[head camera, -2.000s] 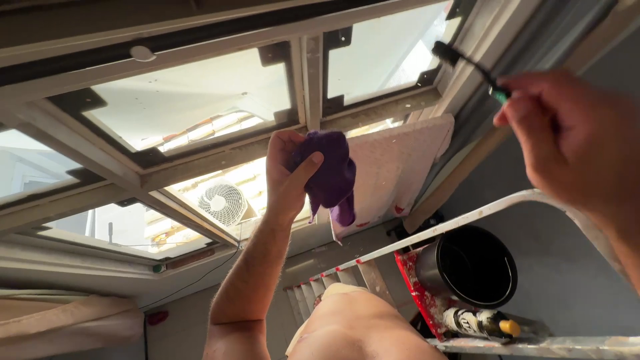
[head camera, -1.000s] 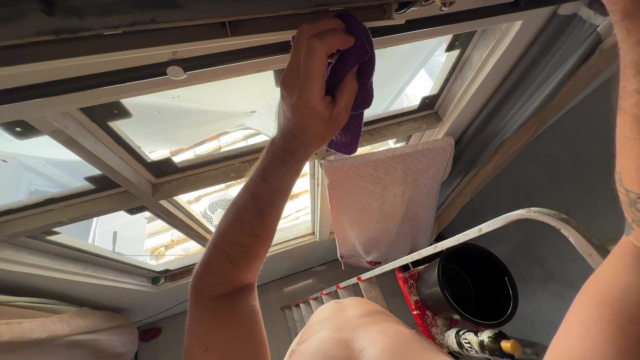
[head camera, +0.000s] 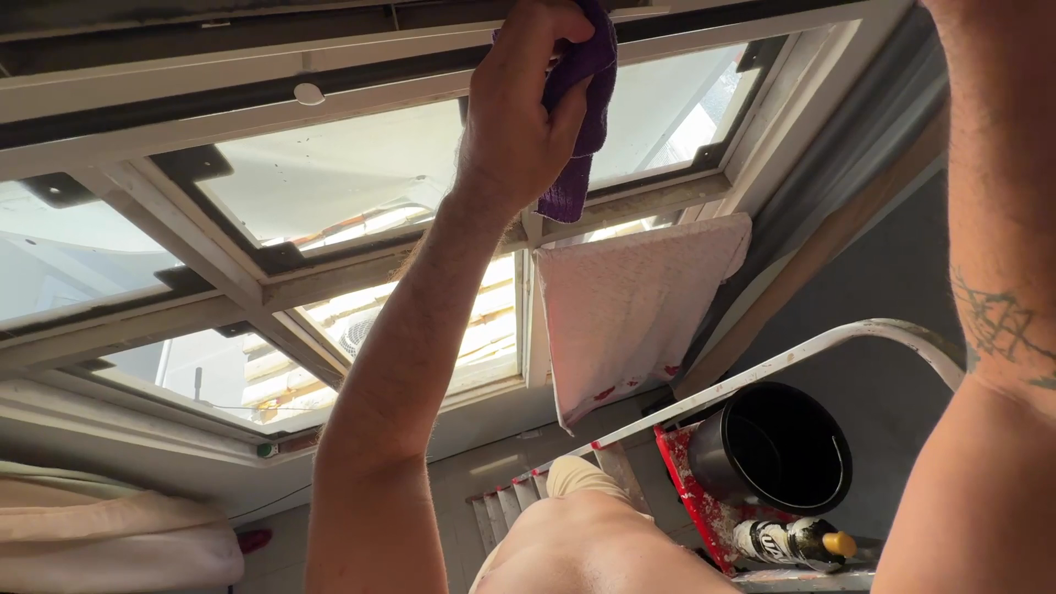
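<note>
My left hand (head camera: 528, 107) is raised at the top of the view and grips a purple cloth (head camera: 582, 107), whose end hangs below my fingers. It is up at the white upper frame rail (head camera: 371, 103) of the window, near a dark strip running along that rail. My right arm reaches up at the right side. Only a sliver of my right hand (head camera: 940, 4) shows at the top edge, so its fingers and whatever they hold are hidden. Below the cloth, a whitish towel (head camera: 635, 305) with red spots hangs at the window's lower frame.
A stepladder's curved white rail (head camera: 792, 351) rises at the right. On its red tray (head camera: 689, 495) stand a black bucket (head camera: 771, 450) and a bottle with a yellow cap (head camera: 792, 543). A grey curtain (head camera: 858, 140) hangs right of the window; light fabric (head camera: 115, 536) lies lower left.
My left hand has moved up with the purple cloth to the upper frame. My right hand, which held a small black brush two seconds ago, has risen almost out of view.
</note>
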